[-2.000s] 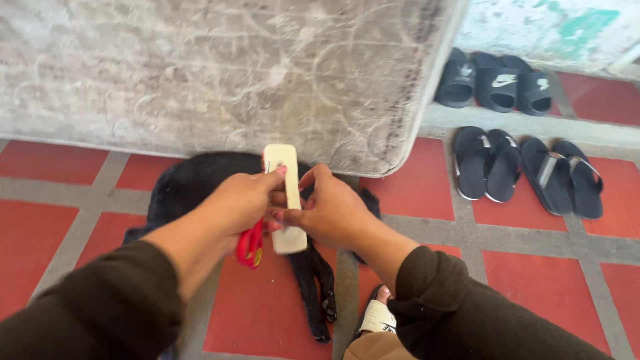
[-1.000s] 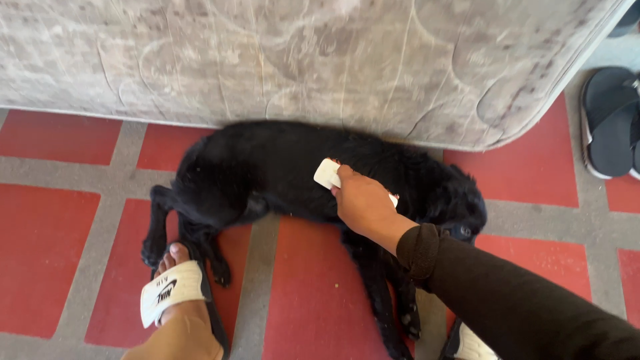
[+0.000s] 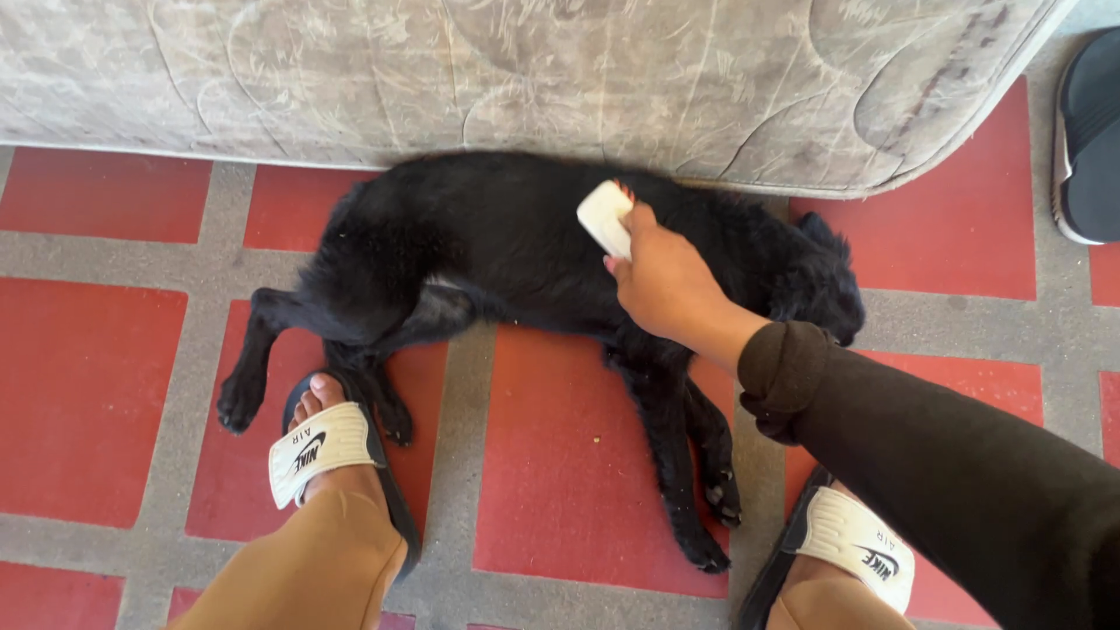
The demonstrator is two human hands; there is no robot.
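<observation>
A black dog (image 3: 516,236) lies on its side on the red tiled floor, its head to the right and its legs toward me. My right hand (image 3: 669,276) grips a white brush (image 3: 605,219) with reddish bristles at its far edge. The brush is over the dog's side, near the shoulder; whether the bristles touch the coat cannot be told. My fingers are partly hidden behind the brush. My left hand is out of view.
A stained quilted mattress (image 3: 525,79) stands along the dog's back. My feet, in white and black Nike slides (image 3: 328,446), are planted on the near side of the dog. Another black slide (image 3: 1089,140) lies at the far right.
Two seconds ago both hands held the white brush, with a red item by the left hand. One second ago only the right hand showed, with the brush at the dog's side. The view has shifted.
</observation>
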